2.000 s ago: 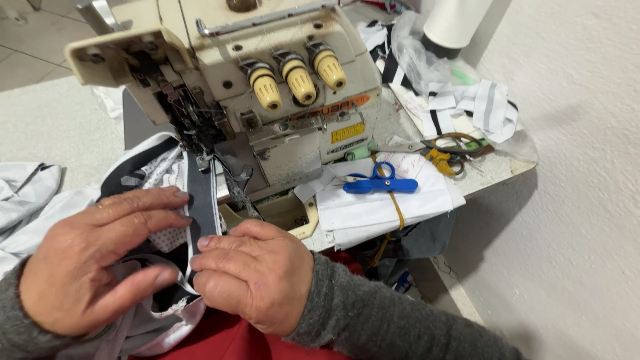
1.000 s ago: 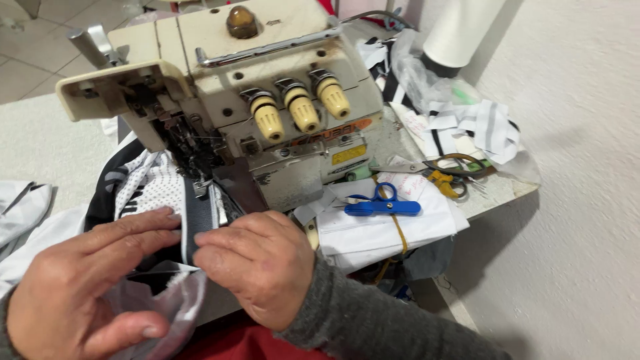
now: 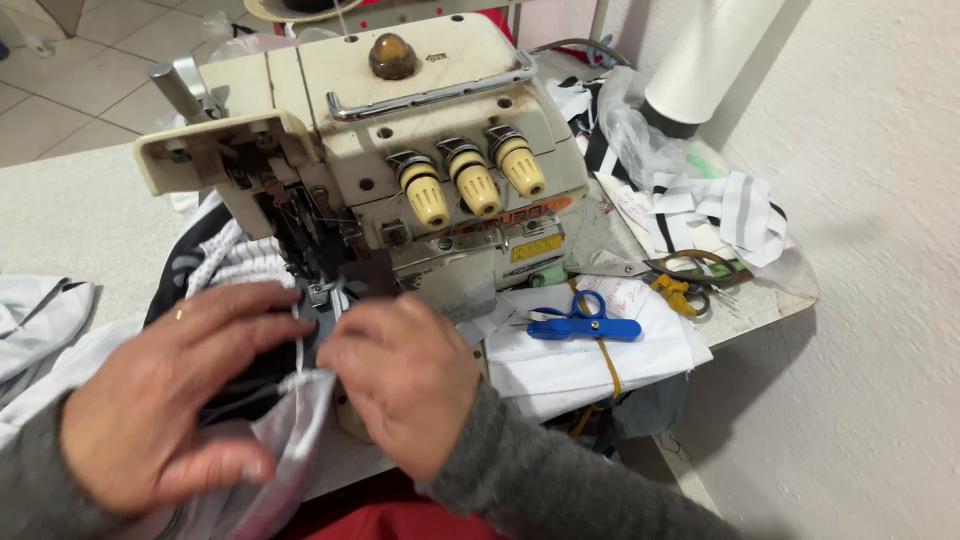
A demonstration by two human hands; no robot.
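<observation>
An overlock sewing machine [image 3: 450,187] stands in the middle of the view. Black, white and grey fabric [image 3: 202,255] lies at its needle area, with a dark strip running under the presser foot [image 3: 319,292]. My left hand [image 3: 187,390] rests on the fabric left of the foot, fingers apart and thumb spread. Close in front of the foot, my right hand [image 3: 405,375] has its fingers closed on the fabric's edge; it is slightly blurred. Thin whitish fabric hangs below between both hands.
Blue thread snips [image 3: 585,328] lie on a tied bundle of white fabric [image 3: 525,375] at the right. Behind them are scissors [image 3: 694,266], fabric scraps [image 3: 742,214] and a white thread cone [image 3: 705,60]. A wall [image 3: 862,300] borders the table on the right.
The fabric between my hands has shifted at the machine, and a thin whitish section now shows below the foot. My right hand has moved nearer the foot. The view has shifted somewhat.
</observation>
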